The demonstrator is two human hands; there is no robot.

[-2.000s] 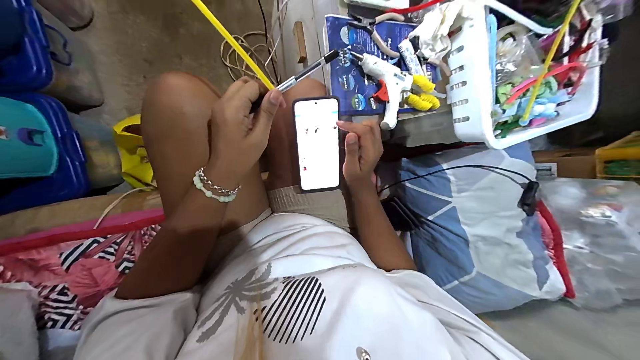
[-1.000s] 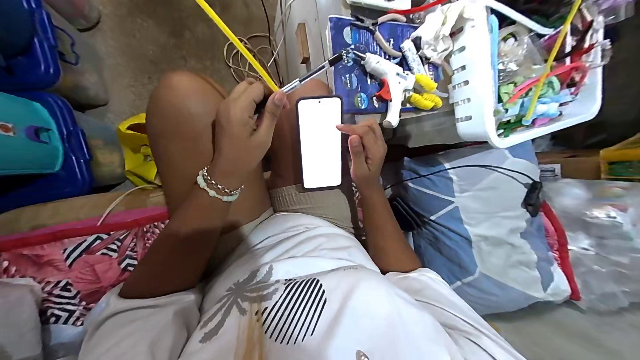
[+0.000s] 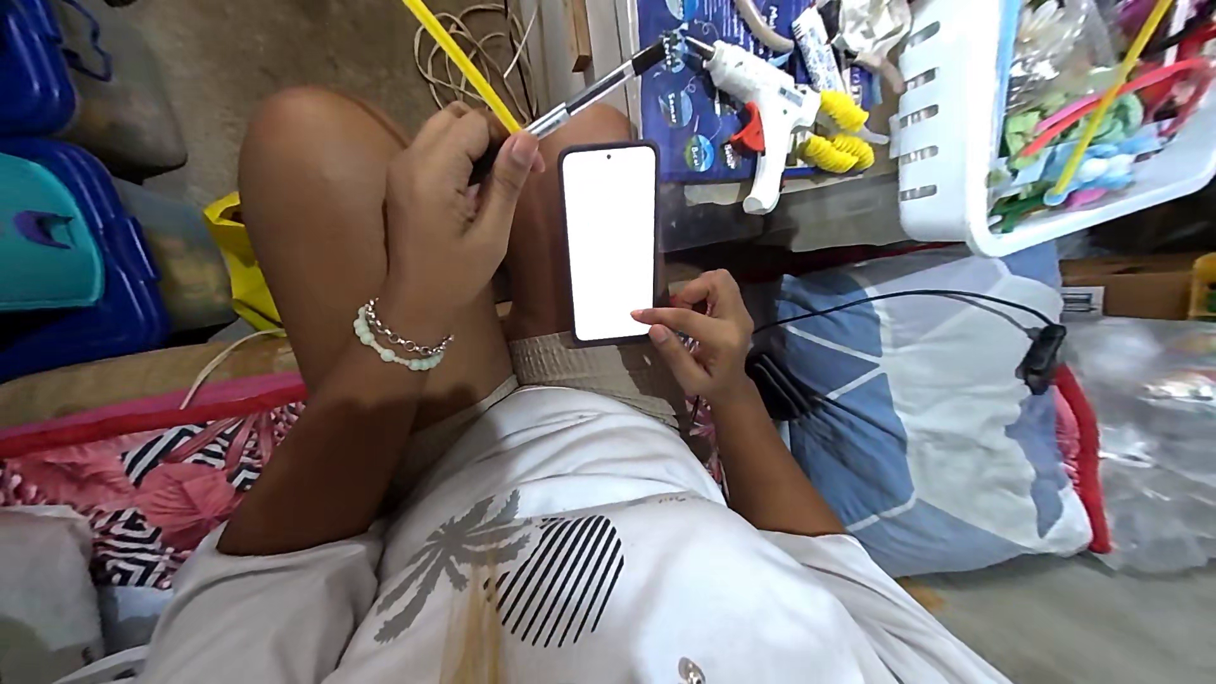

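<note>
My left hand (image 3: 456, 190), with bracelets at its wrist, pinches a pen (image 3: 594, 92) and a thin yellow stick (image 3: 464, 65) between thumb and fingers. The pen's dark end points up and right, near a glue gun's nozzle. A smartphone (image 3: 611, 237) with a blank white screen lies upright in view on my lap, between the hands. My right hand (image 3: 703, 332) has a fingertip at the lower right part of the screen, its other fingers loosely bent, and holds nothing.
A white glue gun (image 3: 769, 109) with yellow coils beside it lies on a blue printed sheet (image 3: 665, 114). A white plastic basket (image 3: 940, 161) of craft pieces stands at upper right. A blue and white pillow (image 3: 912, 408) with a black cable (image 3: 902, 294) lies right; blue bins (image 3: 71, 171) stand left.
My right hand has moved from beside the upper part of the phone to its lower right corner. The screen showed small content at first and is now blank white.
</note>
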